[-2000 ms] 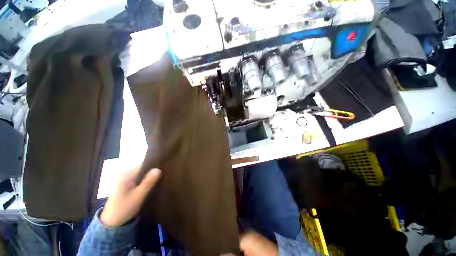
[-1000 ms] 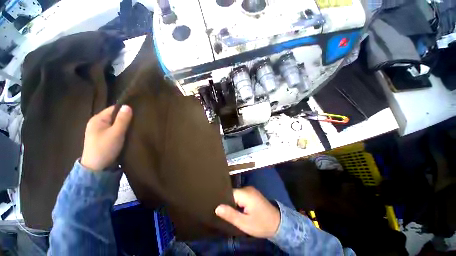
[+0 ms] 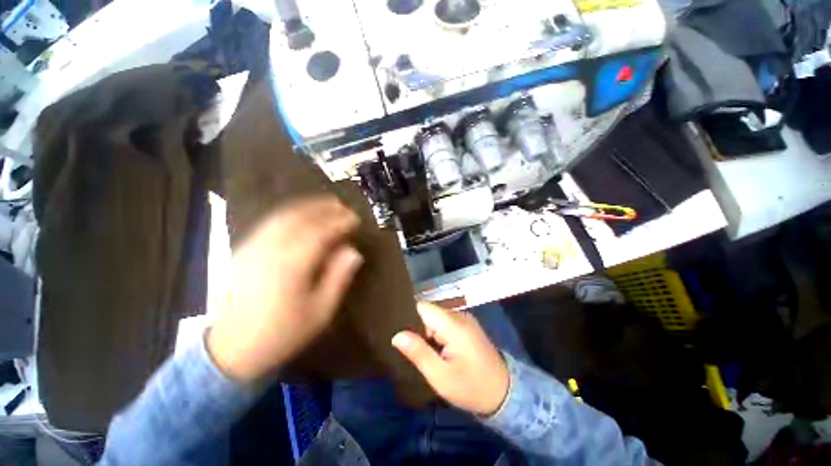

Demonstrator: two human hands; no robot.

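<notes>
A dark brown garment panel (image 3: 260, 155) lies left of the needle area (image 3: 387, 187) of a white overlock machine (image 3: 456, 68) and hangs toward my lap. My left hand (image 3: 287, 282) is blurred and lies over the middle of the panel; whether its fingers hold cloth cannot be told. My right hand (image 3: 460, 359) pinches the panel's right edge near the table's front edge, thumb on top. The panel's lower part is partly hidden behind my hands.
A stack of brown panels (image 3: 105, 255) lies at the left. Orange-handled snips (image 3: 609, 212) lie right of the machine by a dark strap. A yellow basket (image 3: 658, 293) with dark cloth stands below right. A blue basket (image 3: 302, 414) shows below the table.
My left hand has moved from the panel's left edge to the right, over its middle. My right hand came up into view, took the panel's edge and keeps it, now slightly higher.
</notes>
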